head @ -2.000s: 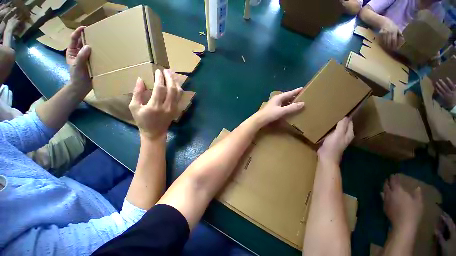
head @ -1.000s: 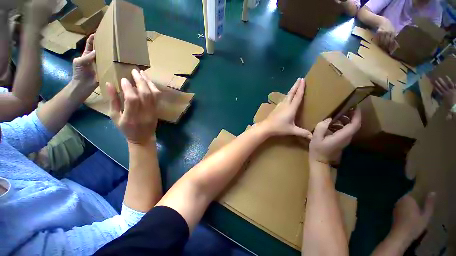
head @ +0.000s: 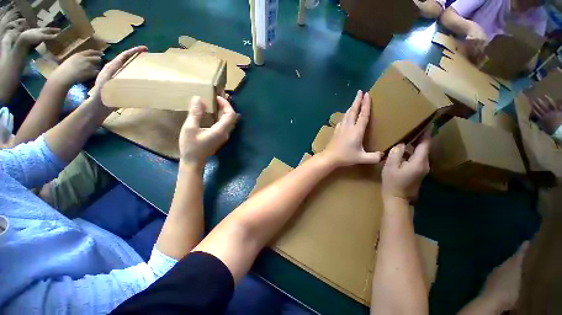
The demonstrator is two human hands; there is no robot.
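Observation:
My left hand point(head: 352, 132) lies spread along the left side and lower left corner of a nearly closed brown cardboard box point(head: 402, 111). My right hand point(head: 407, 167) grips the box's lower right edge, its fingers at the gap by the lid edge; some fingertips are hidden. The box is tilted above a stack of flat cardboard blanks point(head: 333, 221). The blanks' notched flaps show to the left of my forearm and to the right of my right wrist.
Another brown box point(head: 477, 151) stands just right of mine. On the left, a person in light blue holds a box point(head: 163, 80) over blanks. A post with a white sleeve point(head: 266, 24) stands at the table's centre. Other people's hands and cardboard line the left and right sides.
The box in my hands has turned from lying flat-faced to tilted, with a side showing. My left hand has moved down its left side. The neighbour's box has turned over.

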